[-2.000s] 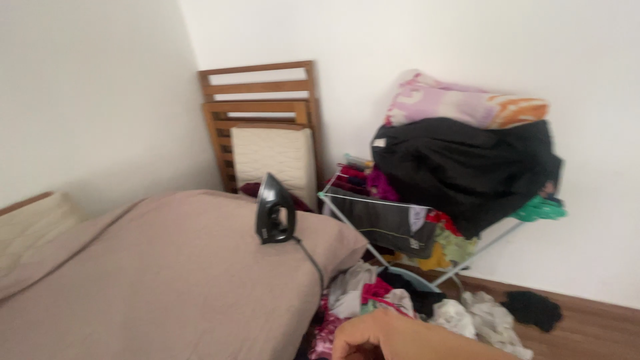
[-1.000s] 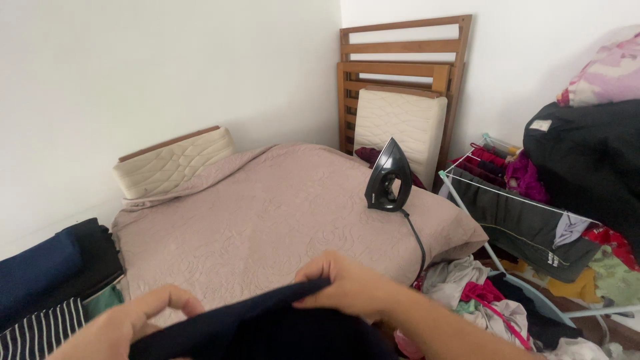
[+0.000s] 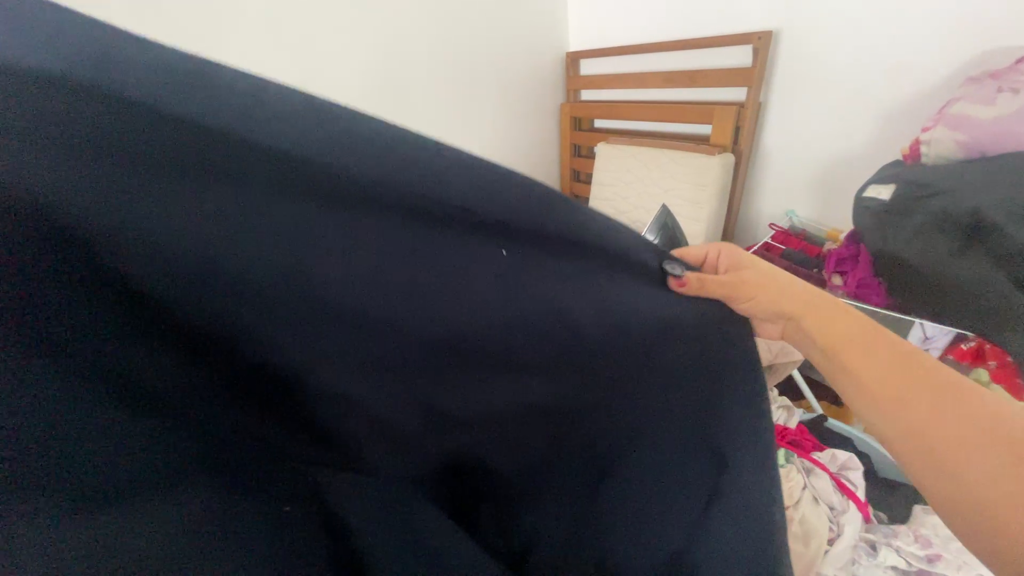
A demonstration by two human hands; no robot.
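A dark navy cloth garment [image 3: 416, 336] is spread out and raised, filling the left and middle of the head view. My right hand [image 3: 720, 280] pinches its upper right edge between thumb and fingers, where a dark button [image 3: 674, 267] shows. My left hand is out of sight. Just behind my right fingertips stands the dark clothes iron [image 3: 665, 228], with only its pointed tip visible above the cloth. The garment hides the bed.
Wooden slatted frames [image 3: 668, 78] and a cream quilted pad [image 3: 660, 180] lean in the corner. On the right, a drying rack [image 3: 912, 314] carries coloured clothes and a large dark garment [image 3: 952, 232]. Crumpled clothes [image 3: 824, 496] are heaped below it.
The navy garment, low between both hands a second ago, is now lifted and spread across the view, covering the bed and most of the iron. My left hand has gone out of sight.
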